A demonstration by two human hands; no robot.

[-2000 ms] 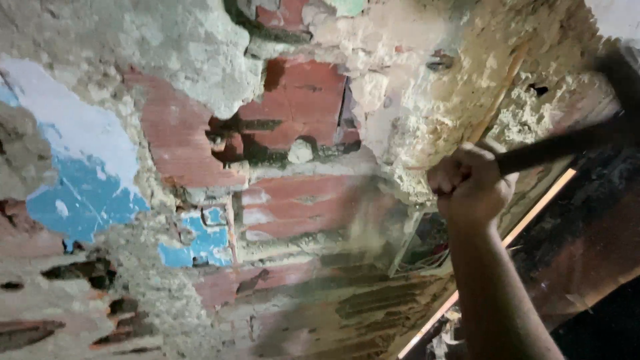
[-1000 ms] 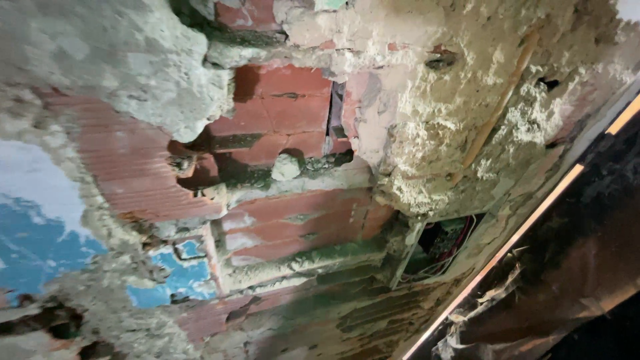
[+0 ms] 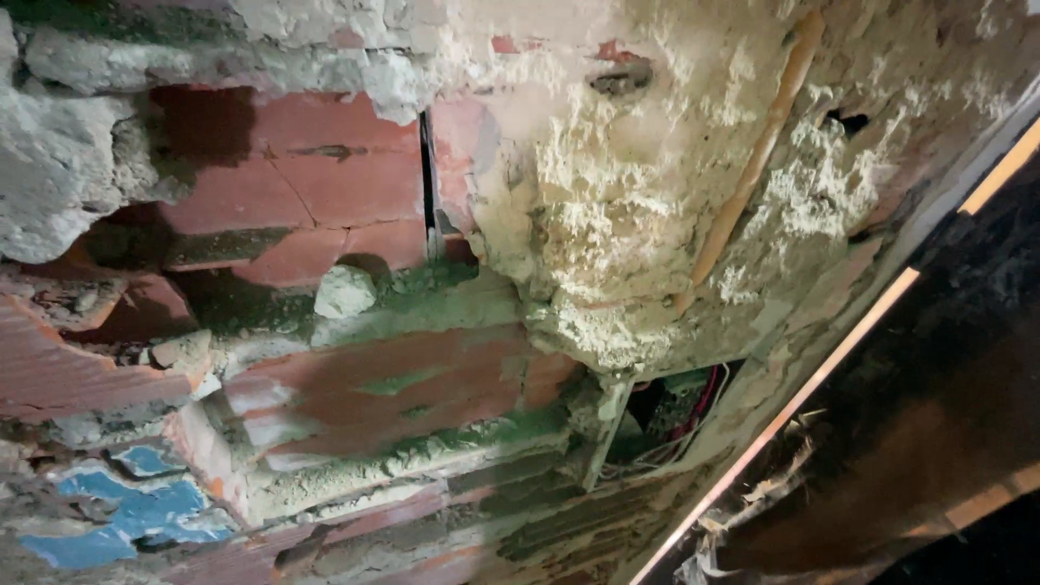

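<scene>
Neither my left hand nor my right hand is in the head view now, and no tool shows. A rough wall fills most of the picture, with exposed red hollow bricks (image 3: 301, 191) at the left and middle. Grey broken plaster (image 3: 61, 179) hangs over the bricks at the left. A pale mortar lump (image 3: 345, 292) rests on a ledge below the upper bricks. Yellowish, chipped plaster (image 3: 609, 211) covers the upper middle, crossed at the right by a thin tan conduit-like strip (image 3: 756, 162). Blue painted plaster (image 3: 138, 508) remains at the lower left.
A recessed box opening (image 3: 666, 418) holds loose wires at the lower middle right. A long, light-coloured narrow strip (image 3: 780, 422) runs diagonally beside the wall. Beyond it, at the right, lies a dark area with a brownish surface (image 3: 910, 439). A small hole (image 3: 849, 122) pierces the upper right plaster.
Two seconds ago a hand gripped a dark-handled hammer-like tool at the right; hand and tool have since gone out of view. The view has moved closer to the bricks and the box opening.
</scene>
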